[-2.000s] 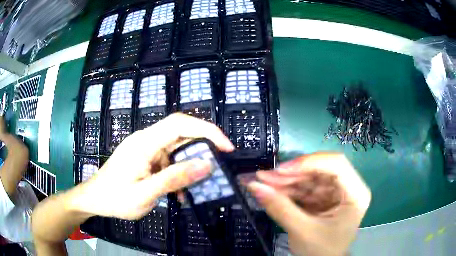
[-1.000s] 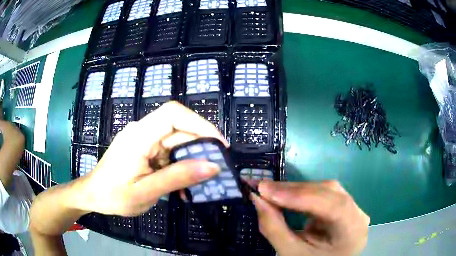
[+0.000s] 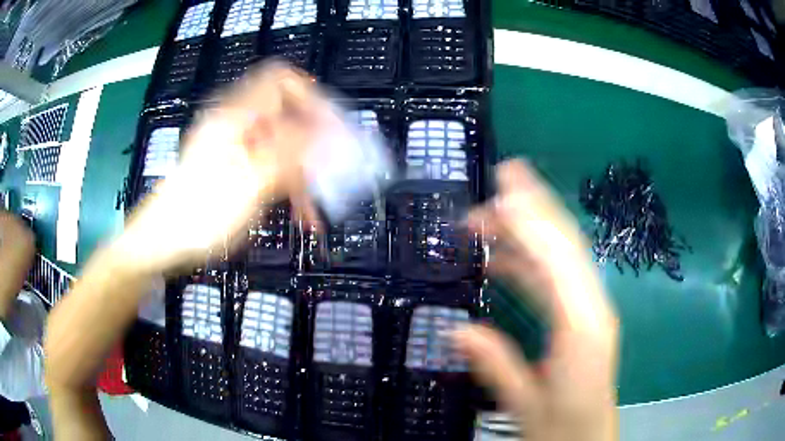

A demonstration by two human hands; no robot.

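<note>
My left hand [image 3: 258, 138] is blurred over the upper middle of the black blister tray [image 3: 482, 112]. It holds a keypad housing [image 3: 344, 164], whose pale key face is smeared by motion. My right hand [image 3: 534, 258] is blurred at the tray's right edge, thumb and fingers spread apart, with nothing visible between them. Several keypad housings sit in the tray pockets, one at the lower middle [image 3: 343, 332]. The pile of loose black plugs [image 3: 635, 215] lies on the green surface right of my right hand.
A white strip [image 3: 602, 65] crosses the green bench behind the plugs. A crumpled clear bag [image 3: 766, 172] is at the right edge. More black trays [image 3: 680, 34] lie at the far right. Another person's arm [image 3: 15, 258] and striped sheets [image 3: 43, 142] are at the left.
My left hand has moved up and away with the housing. My right hand has moved up from the housing, and its thumb and fingers have parted. Lower-row housings are now uncovered.
</note>
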